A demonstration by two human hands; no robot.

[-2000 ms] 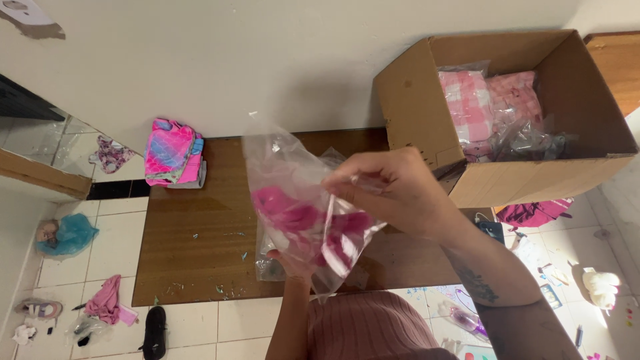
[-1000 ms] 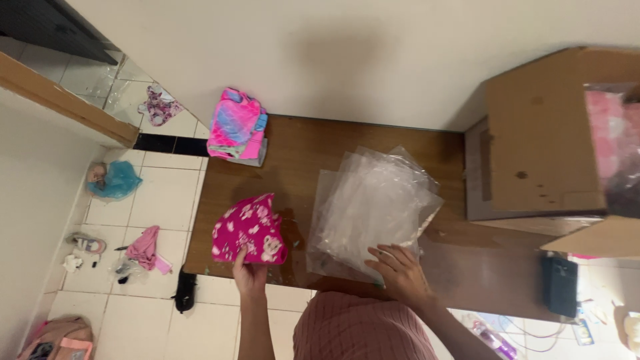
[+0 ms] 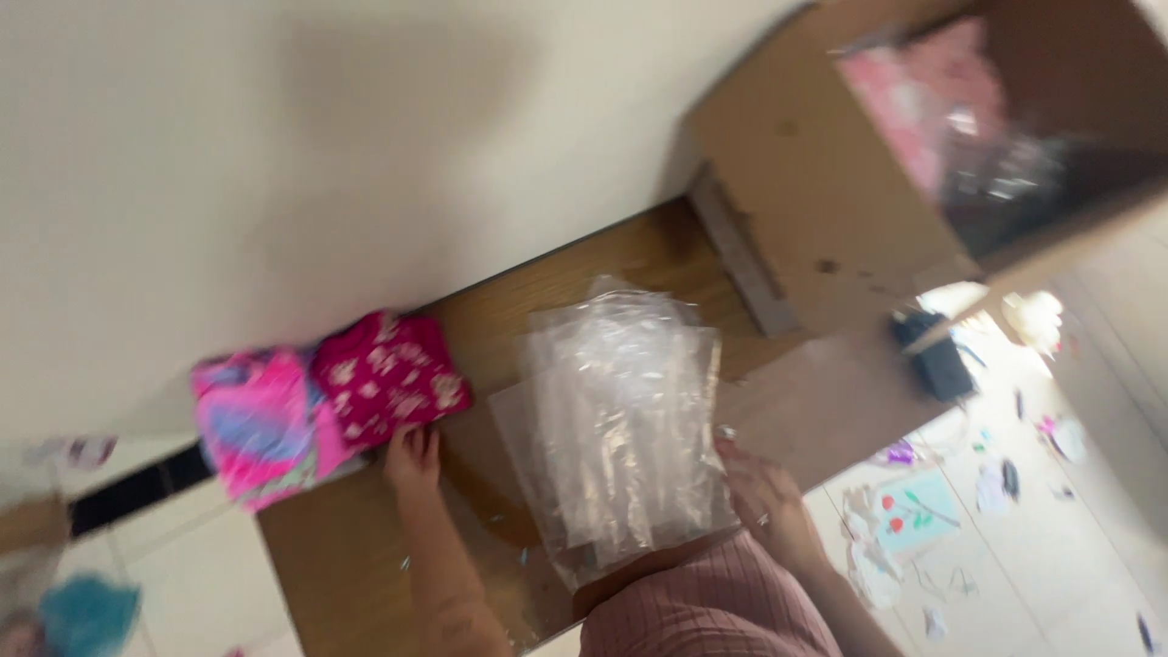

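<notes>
A folded magenta garment with a light floral print [image 3: 388,379] lies against the back edge of the wooden table [image 3: 347,557]. My left hand [image 3: 412,456] grips its near edge. Touching it on the left is a folded pink and blue garment pile [image 3: 269,424]. A stack of clear plastic bags [image 3: 630,420] lies mid-table, and my right hand [image 3: 762,497] is beside its right edge; blur hides whether its fingers hold anything.
An open cardboard box [image 3: 821,182] with pink checked items in clear plastic [image 3: 958,100] stands at the right. A dark object [image 3: 935,356] sits near the table's right end. Scattered items, including a teal bag [image 3: 89,611], lie on the tiled floor.
The magenta garment has gone from the near part of the table to beside the pink and blue pile. Two seconds ago it was inside a clear bag. The view has tilted.
</notes>
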